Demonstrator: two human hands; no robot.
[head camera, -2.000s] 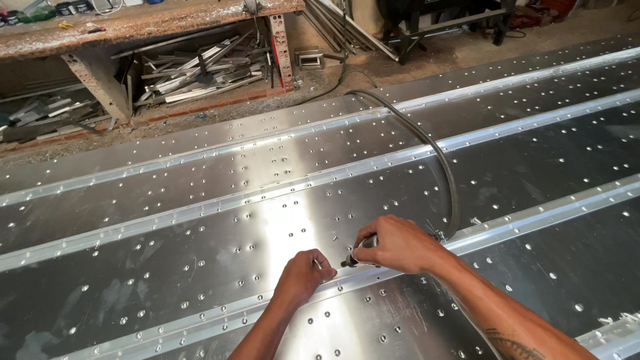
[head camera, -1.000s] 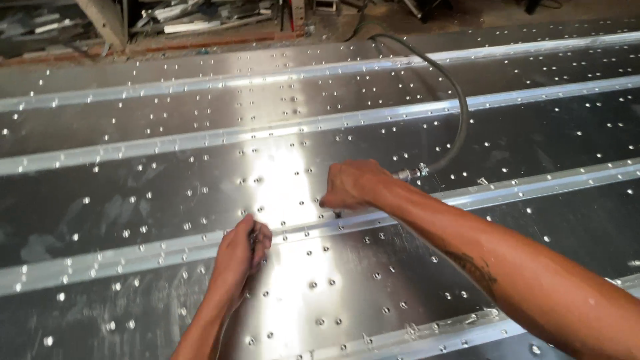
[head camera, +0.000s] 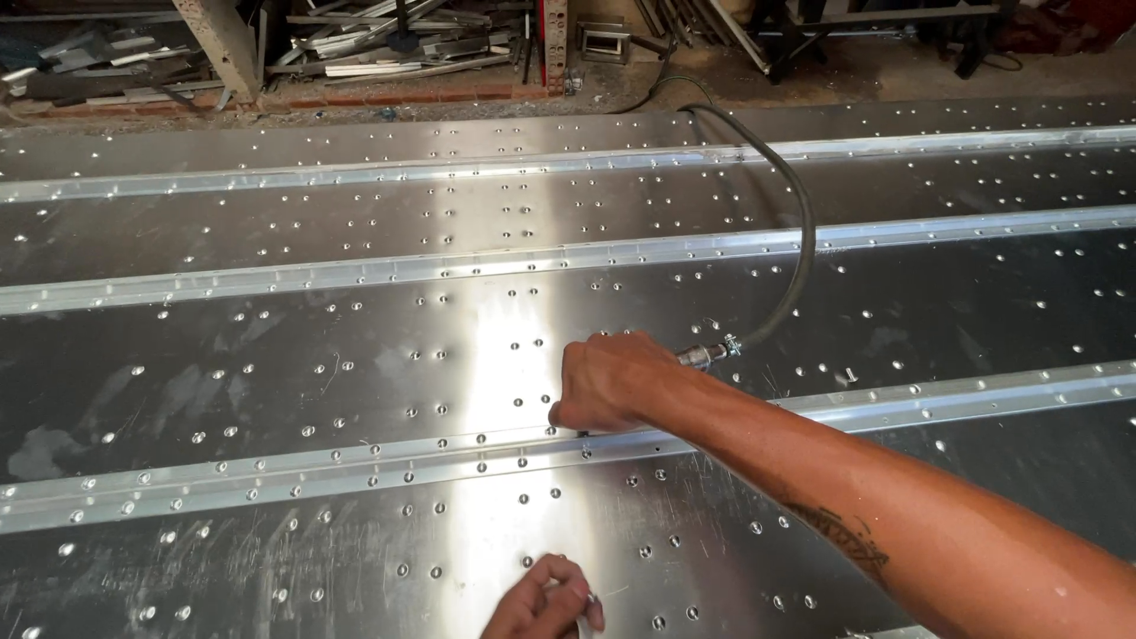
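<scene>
My right hand (head camera: 612, 382) is closed round a hand tool, mostly hidden by the hand, just above a raised metal strip (head camera: 852, 408) on a large riveted metal sheet (head camera: 266, 399). Beyond my wrist shows the tool's metal hose coupling (head camera: 706, 355), joined to a dark hose (head camera: 803, 213) that curves back over the sheet. Low in the view, nearer to me than that strip, my left hand (head camera: 555, 599) has its thumb and fingers pinched on a small pale piece, too hidden to name. Rows of round rivet heads dot the sheet and its strips.
Two more raised strips (head camera: 595, 257) cross the sheet farther off. A small loose rivet (head camera: 851, 374) lies right of the coupling. Behind the sheet, metal offcuts (head camera: 399, 40) are piled beneath a bench by its leg (head camera: 222, 49), and a dark metal stand (head camera: 887, 18) is on the floor.
My left hand has moved away from the strip, down towards the near side. My right hand stays at the strip, closed round the tool. The view has tipped down since the first frame.
</scene>
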